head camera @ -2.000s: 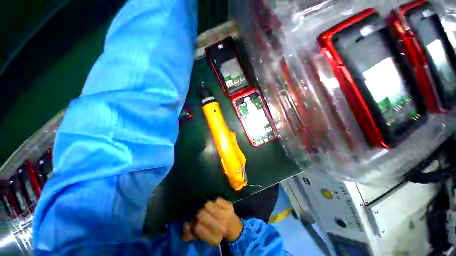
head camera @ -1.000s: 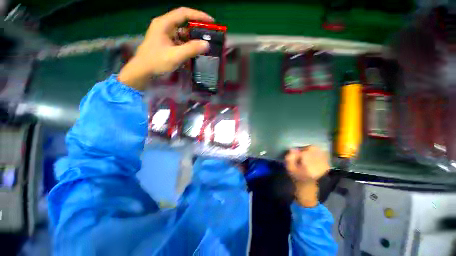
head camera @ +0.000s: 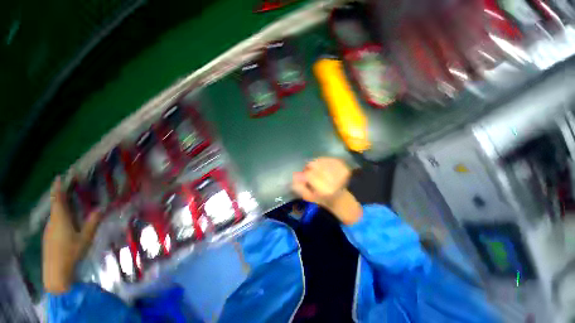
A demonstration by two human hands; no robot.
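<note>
A clear tray (head camera: 208, 161) holds two rows of red-edged phones on the green bench at left. My left hand (head camera: 68, 236) is blurred at the tray's far left end, thumb and fingers apart, with no held thing visible. My right hand (head camera: 323, 180) is curled closed near the bench's front edge, below a yellow electric screwdriver (head camera: 342, 104); nothing shows in it. An opened phone (head camera: 373, 72) lies right of the screwdriver. Two phones (head camera: 258, 91) lie side by side left of it.
Stacked clear trays (head camera: 441, 57) with red edges stand at upper right. The white machine (head camera: 451, 170) with a small control screen (head camera: 498, 249) is at lower right. A red thing (head camera: 274, 5) shows at the top edge, beyond the bench.
The view has turned and shifted. My left hand held a phone up over the tray one second ago; now it is lower at the tray's left end with its fingers apart. My right hand stays curled.
</note>
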